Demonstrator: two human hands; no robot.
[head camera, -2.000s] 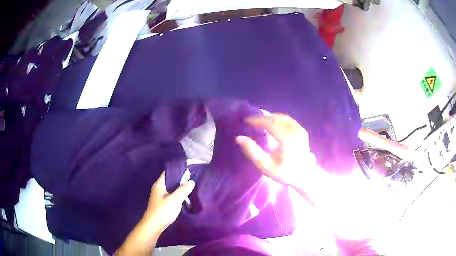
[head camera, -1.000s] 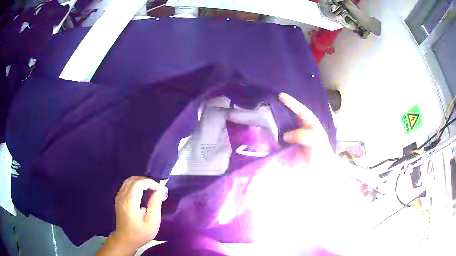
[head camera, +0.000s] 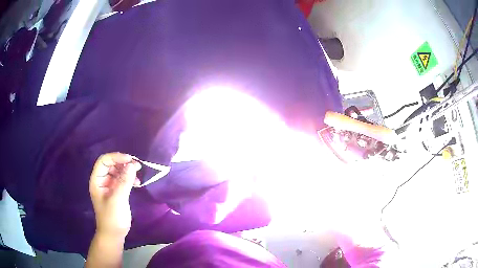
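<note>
The dark purple garment lies wrinkled across the left and middle of the dark ironing table cover. My left hand is at its lower left, with thumb and fingers pinching a narrow white-edged part of the cloth that forms a small triangle. A strong white-purple glare covers the middle and lower right, hiding much of the garment opening. My right hand cannot be made out; that area is washed out.
The steam iron with its orange handle rests right of the table, beside a small metal tray and dark cables. A white strip crosses the upper left. A green-yellow warning sticker is at upper right. Something red shows at the top.
The view has shifted, bringing the iron into clearer sight. My right hand, seen earlier at the garment opening, is lost from sight. The glare has spread over the opening. My left hand still pinches the edge.
</note>
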